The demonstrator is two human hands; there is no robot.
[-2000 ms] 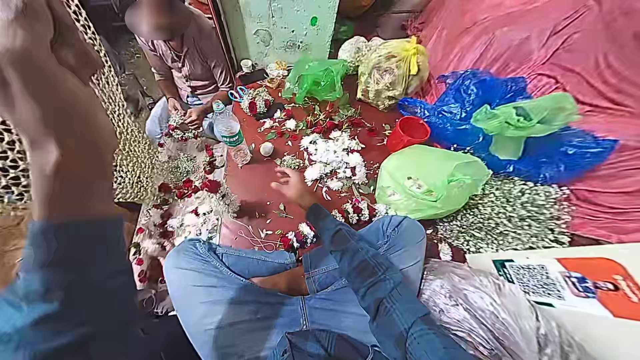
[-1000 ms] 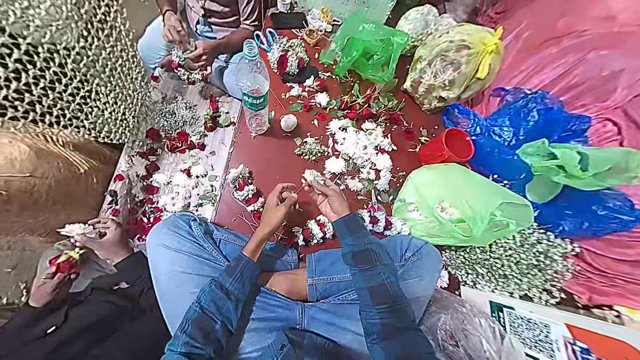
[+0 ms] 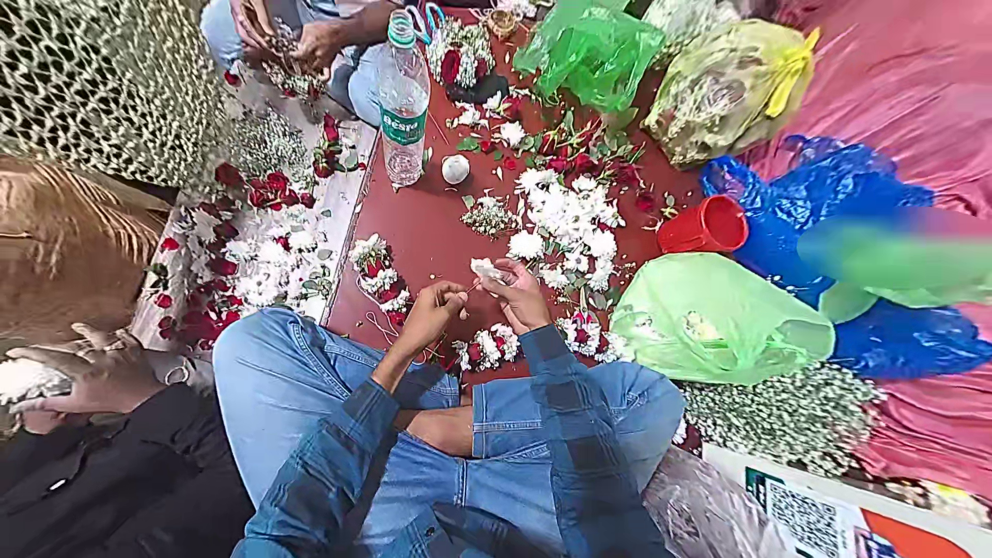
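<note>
My right hand holds a white flower between its fingertips over the red board. Close beside it on the left, the fingertips of my left hand are pinched together on what looks like a thin thread. Just below my right hand lies a garland of white and red flowers, and another garland piece rests left of my left hand. Loose white flowers are heaped beyond my right hand. A spool of white thread stands near a plastic bottle.
A red plastic cup lies tilted beside a light green bag. Blue, dark green and yellowish plastic bags lie around. A co-worker's hand is at left; another person's hands hold flowers at the top.
My left hand, raised at the far left two seconds ago, has come down beside my right hand. My right hand has taken up a white flower. The view has shifted.
</note>
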